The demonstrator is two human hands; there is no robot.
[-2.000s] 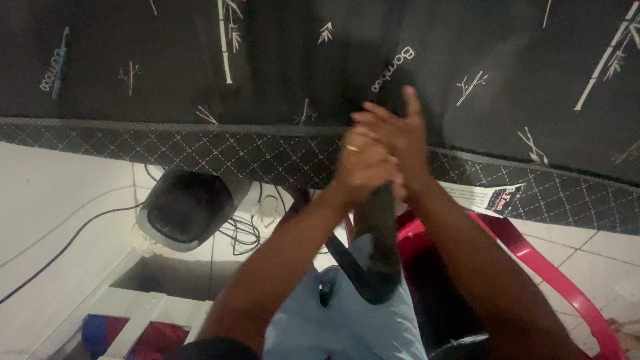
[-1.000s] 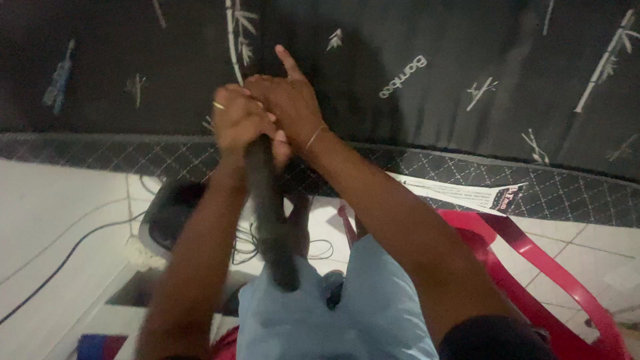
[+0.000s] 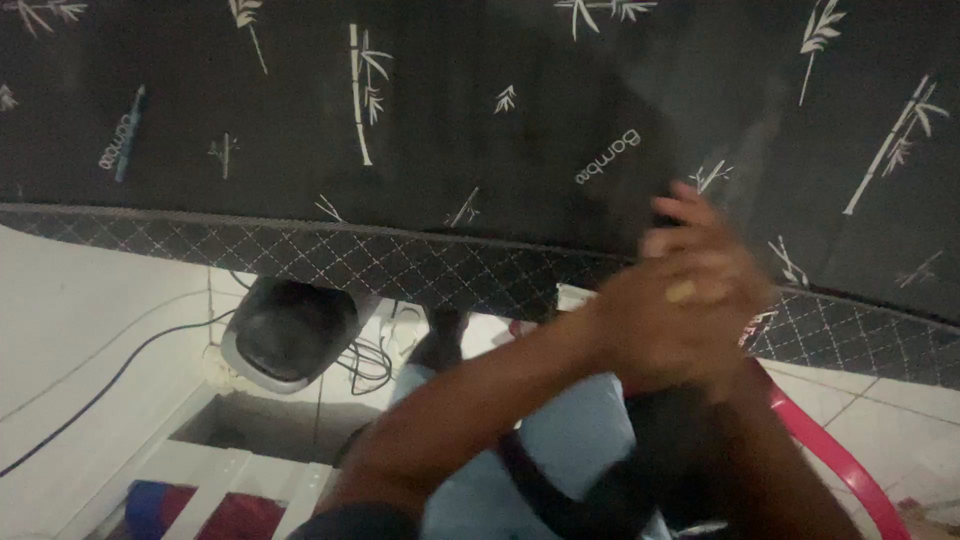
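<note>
My left hand (image 3: pixel 667 315), with a ring on one finger, is pressed against my right hand (image 3: pixel 727 262) right of centre. Both are blurred by motion, and some fingers point up toward the mattress. Just below them a long dark object (image 3: pixel 645 457) extends over my lap and appears to be in my left hand; the contact is hidden. Whether my right hand grips it is unclear. Behind the hands lies a dark mattress (image 3: pixel 450 127) with a pale bamboo print and a quilted side.
A black and grey rounded appliance (image 3: pixel 292 330) stands on the tiled floor beside coiled cables (image 3: pixel 367 364). A pale slatted frame (image 3: pixel 217 495) with red and blue cloth is at lower left. A red curved band (image 3: pixel 840 457) lies at lower right. Light blue clothing (image 3: pixel 577 435) covers my lap.
Both hands, together throughout, swung left and then right across the view. The long dark object, plain below them one second ago, is now partly hidden by my forearm.
</note>
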